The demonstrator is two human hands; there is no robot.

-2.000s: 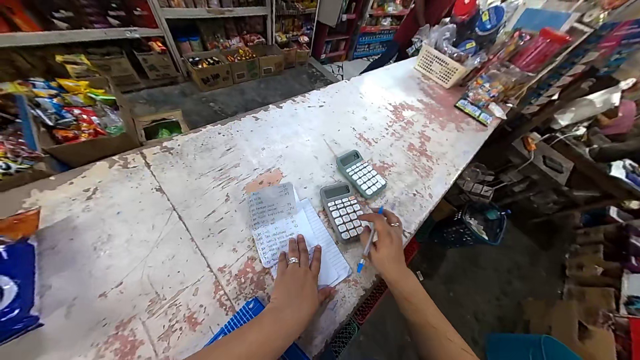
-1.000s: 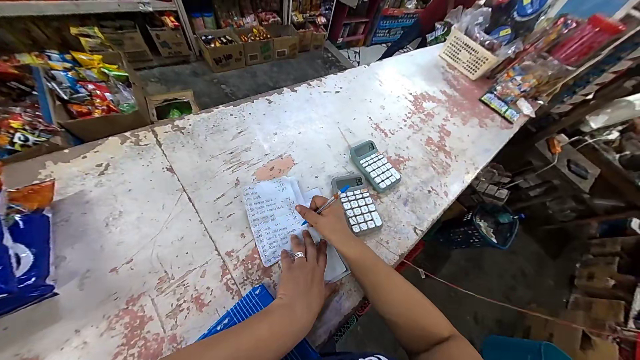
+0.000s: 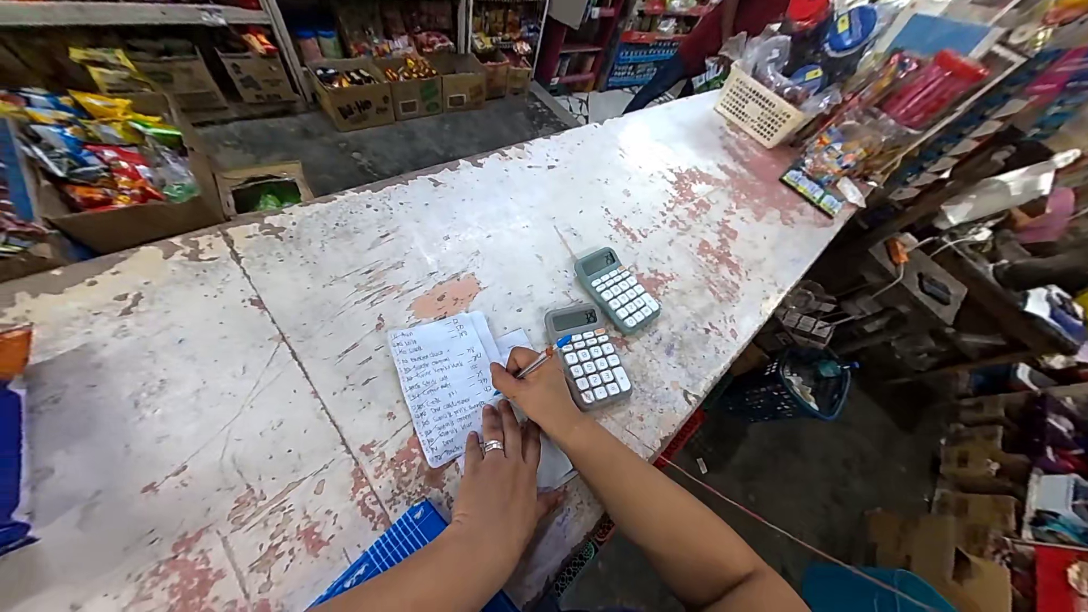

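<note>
A small sheaf of paper (image 3: 438, 382) with a handwritten list and figures lies on the worn painted counter (image 3: 340, 289). My left hand (image 3: 501, 463), with a ring on one finger, presses flat on its lower part. In my right hand (image 3: 535, 387) is a pen (image 3: 537, 363), its tip at the right side of the written lines. Just right of that hand lies a grey calculator (image 3: 588, 355) with figures on its display. A green-edged calculator (image 3: 618, 290) rests farther back, close beside it. Under my left forearm is a blue ridged object (image 3: 395, 548), partly hidden.
A cream plastic basket (image 3: 759, 106) and bagged goods stand at the counter's far right. Snack packs fill a cardboard box (image 3: 127, 217) beyond the left edge. A blue packet (image 3: 13, 467) lies at far left. Below the right edge is a blue basket (image 3: 786, 387). Another person (image 3: 680, 72) stands beyond the counter.
My right hand with the pen has moved left from the grey calculator to the paper. My left hand stays on the paper.
</note>
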